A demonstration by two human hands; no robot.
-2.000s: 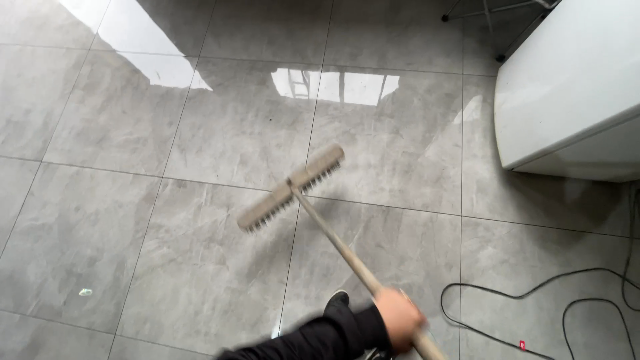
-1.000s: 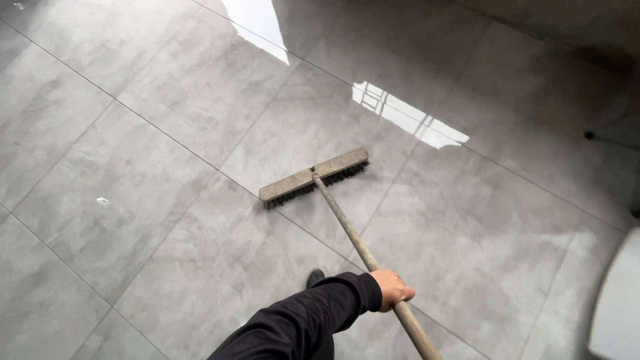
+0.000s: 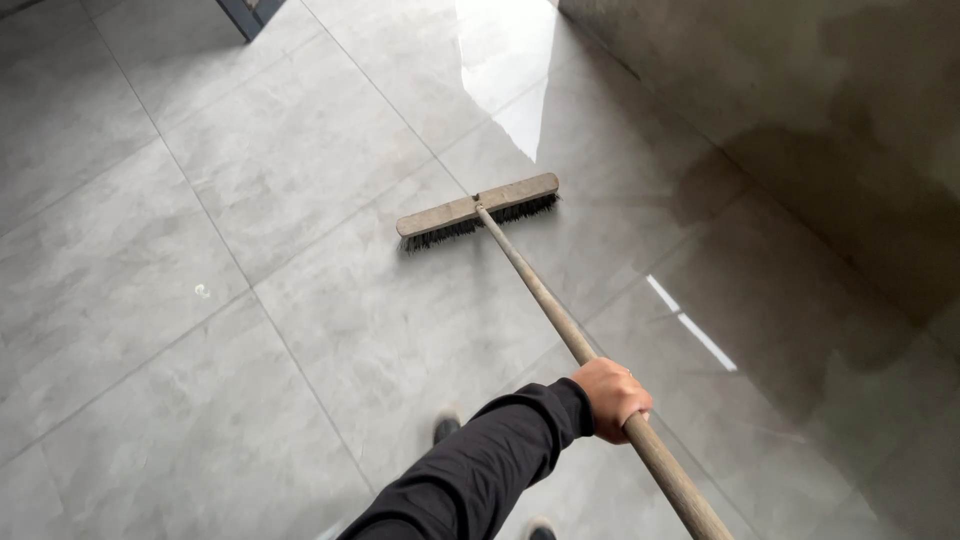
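My left hand, in a black sleeve, is closed around the wooden handle of a push broom. The handle slants from the lower right up to the middle of the head view. There it joins a broad wooden broom head with dark bristles on its near side, over the grey tile floor. The handle's rear end runs out of the bottom edge. My right hand is out of view.
A stained wall meets the floor along the right. A dark metal frame piece stands at the top left. A small white scrap or mark is on a tile. Dark shoe tips show at the bottom.
The view has swung a lot. The white appliance-like object and black cable seen earlier at the right are out of view, and the wall now fills that side. My left hand has kept hold of the handle.
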